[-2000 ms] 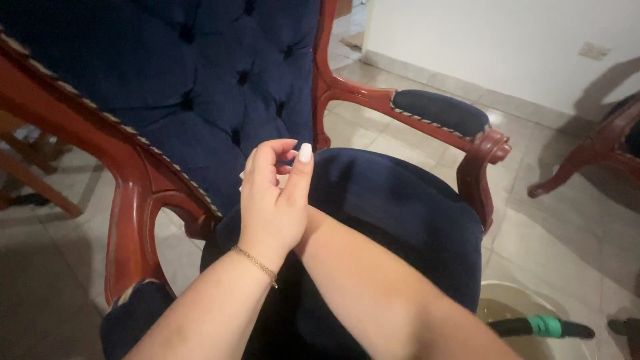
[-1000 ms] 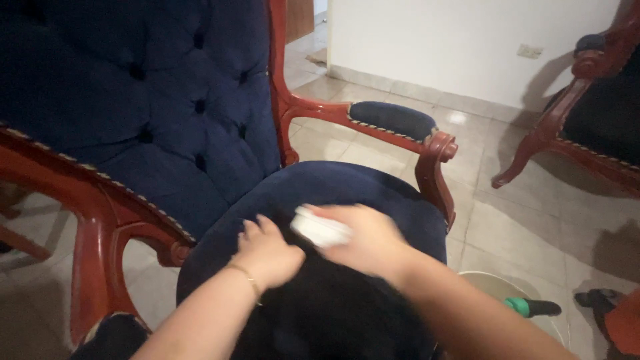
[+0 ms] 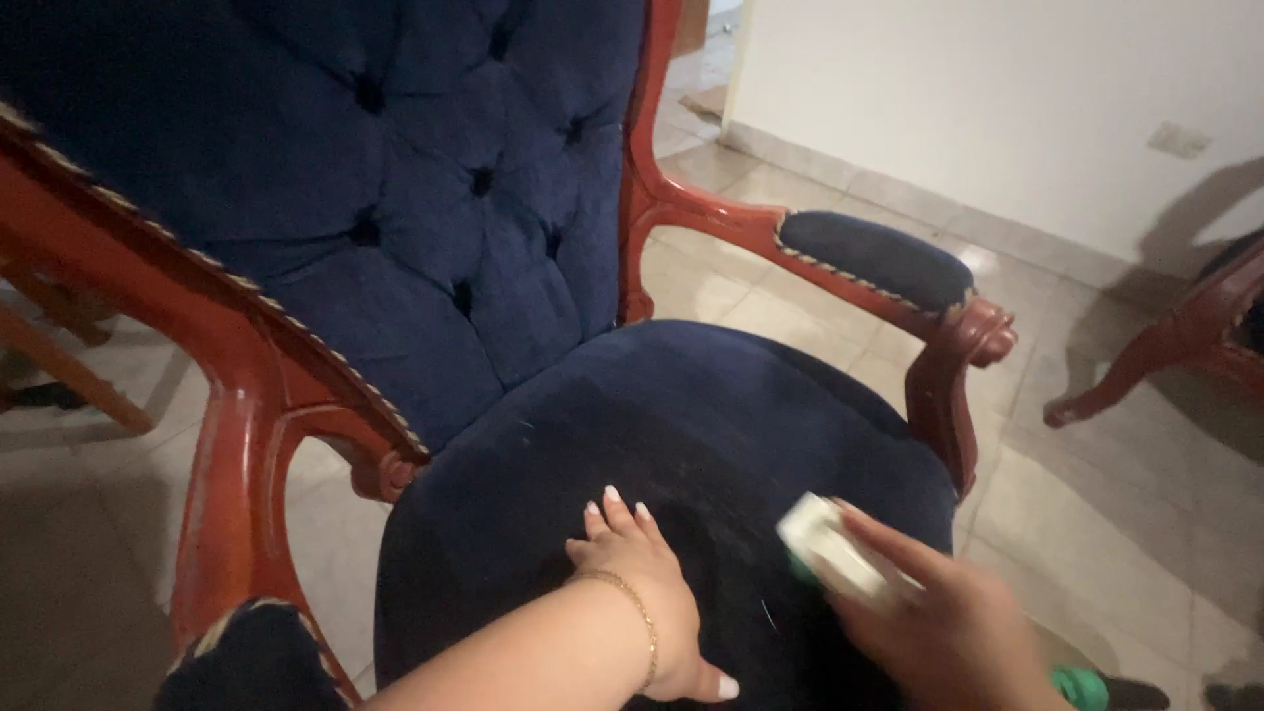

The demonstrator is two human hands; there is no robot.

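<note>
An armchair with a blue velvet seat (image 3: 731,395), a button-tufted back (image 3: 425,178) and a carved reddish wooden frame fills the view. My left hand (image 3: 642,583), a thin gold chain bracelet on its wrist, rests spread on the seat and holds nothing. To its right, my right hand (image 3: 938,612) grips a small white block-shaped thing (image 3: 839,553), with some green at its lower side; it may be a brush, but blur hides its details. That thing is over the right part of the seat. Darker patches and a few light hairs or threads show on the velvet.
A padded armrest (image 3: 879,259) stands at the right, another (image 3: 252,662) at the lower left. Part of a second carved chair (image 3: 1155,346) shows at the right edge. A green fitting (image 3: 1078,686) with a dark end lies low at the right. White wall and tiled floor lie beyond.
Two seconds ago my hands were together above the seat. They have since parted and come down to it, my right hand now farther right with the white thing. The view has shifted.
</note>
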